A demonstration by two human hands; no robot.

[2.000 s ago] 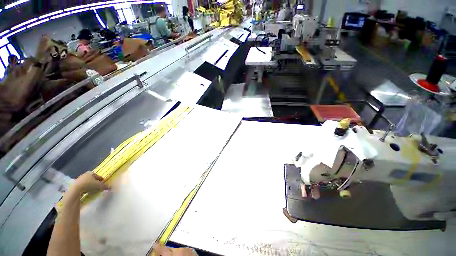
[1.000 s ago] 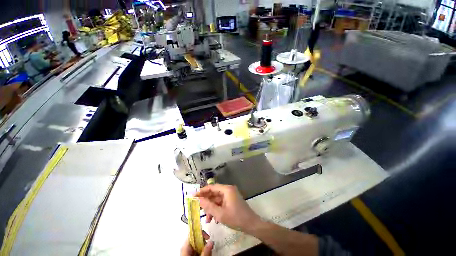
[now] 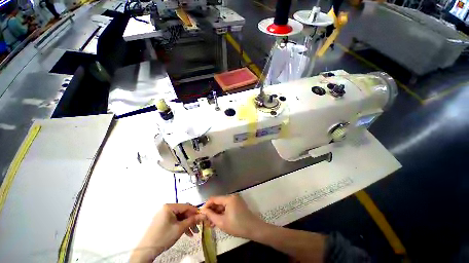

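Note:
A yellow strip (image 3: pixel 208 245) hangs down from my fingers over the table's front edge, its upper end pinched between both hands. My left hand (image 3: pixel 177 222) and my right hand (image 3: pixel 226 214) meet at that end, just in front of the sewing machine's presser foot (image 3: pixel 204 177). The fingers cover the strip's tip. The white sewing machine (image 3: pixel 303 115) stands with its needle end beyond my hands; nothing yellow lies under the foot that I can see. More yellow strips (image 3: pixel 18 163) lie on the pale board (image 3: pixel 49 180) at the left.
A yellow strip (image 3: pixel 67 239) lies along the board's dark right edge. Behind the machine are a red tray (image 3: pixel 236 78) and a black thread cone (image 3: pixel 282 13) on a red base. The metal conveyor (image 3: pixel 31 61) runs at the upper left. The white table (image 3: pixel 118 180) surrounds the machine bed.
The view has swung right from the strip pile to the machine. My left hand has come from the strips up to my right hand, and both have closed together on the strip's end.

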